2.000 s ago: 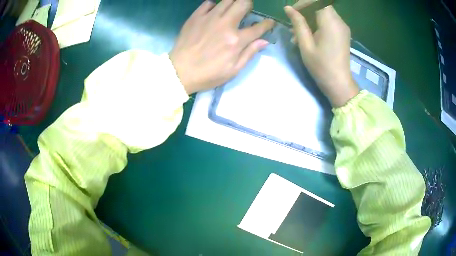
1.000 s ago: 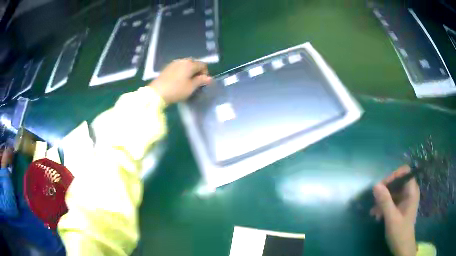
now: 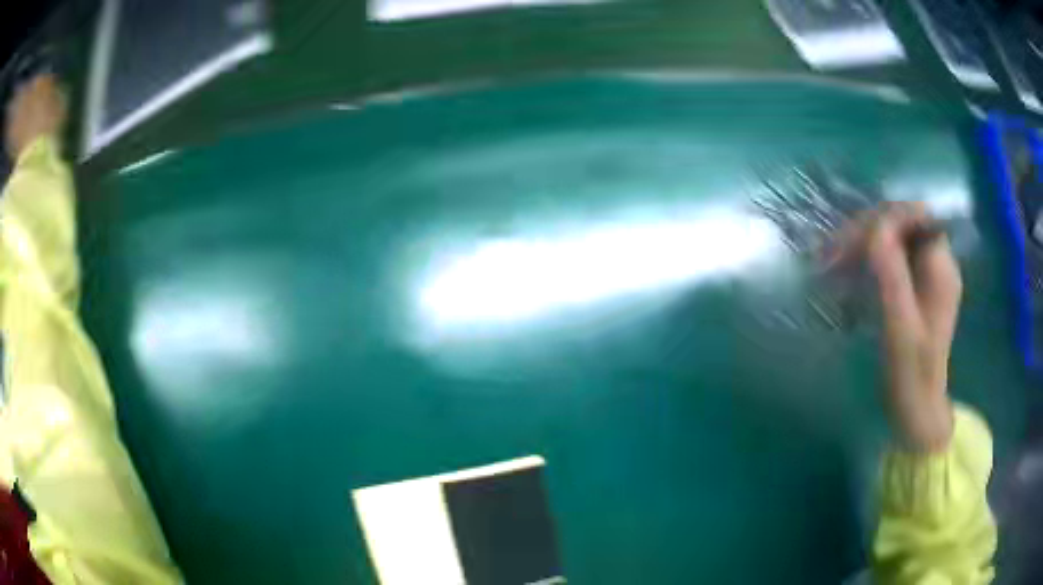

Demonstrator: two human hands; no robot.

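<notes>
My right hand (image 3: pixel 915 297) is at the right, blurred, with its fingers closed on the dark tweezers (image 3: pixel 929 229), which show only in part. It is over the right side of a loose pile of thin grey-black slivers (image 3: pixel 801 206). My left hand (image 3: pixel 39 114) is small and blurred at the far upper left, just left of a dark tablet back cover (image 3: pixel 183 57) with a white border. Whether it touches or holds anything cannot be told. The adhesive sheet (image 3: pixel 412 531), part cream and part black (image 3: pixel 503 526), lies at the bottom, cut off by the edge.
More covers lie at the upper right (image 3: pixel 841 34) on the far green strip. A white edge (image 3: pixel 458 7) shows at the top. A blue tray rim (image 3: pixel 1012 229) stands at the far right. A red fan (image 3: pixel 14 543) is cut off at lower left. The green surface (image 3: pixel 641 423) is glossy.
The view has shifted to the right. The cover that was in front of me has left the near green surface. My left hand has moved to the far left; my right hand is now over the slivers.
</notes>
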